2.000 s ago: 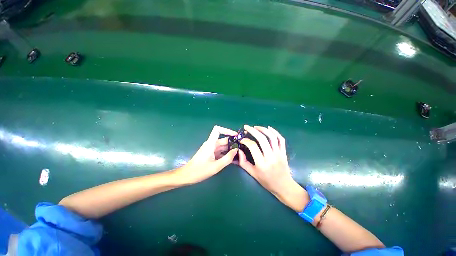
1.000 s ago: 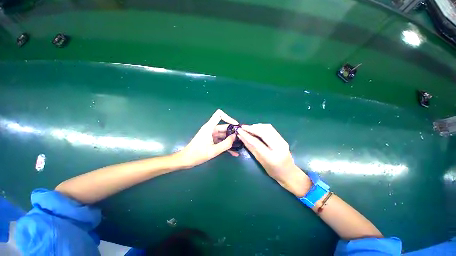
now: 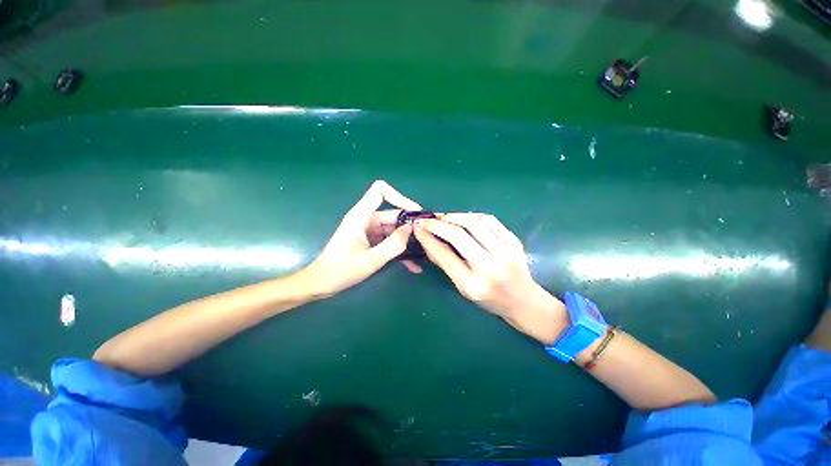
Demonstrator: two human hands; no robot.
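A small black device unit (image 3: 415,220) is held between both hands above the green worktop (image 3: 364,382), mostly covered by the fingers. My left hand (image 3: 357,244) grips it from the left, with thumb and fingers around its edge. My right hand (image 3: 480,259) is on its right side, the fingertips and thumb pressed together on the unit's top. A blue wrist band (image 3: 579,328) and a thin bracelet (image 3: 601,349) are on my right wrist. What the right fingertips pinch is too small to tell.
The darker green belt (image 3: 364,55) runs beyond the worktop. A black unit with a thin part sticking up (image 3: 620,79) and another unit (image 3: 778,121) lie at right; two more (image 3: 66,81) are at far left. A pale scrap (image 3: 67,310) lies at left. A blue sleeve (image 3: 802,400) shows at right.
The view has tilted down, so the belt and its units sit higher. My right fingers have closed together onto the unit's top. A blue sleeve has appeared at the right edge.
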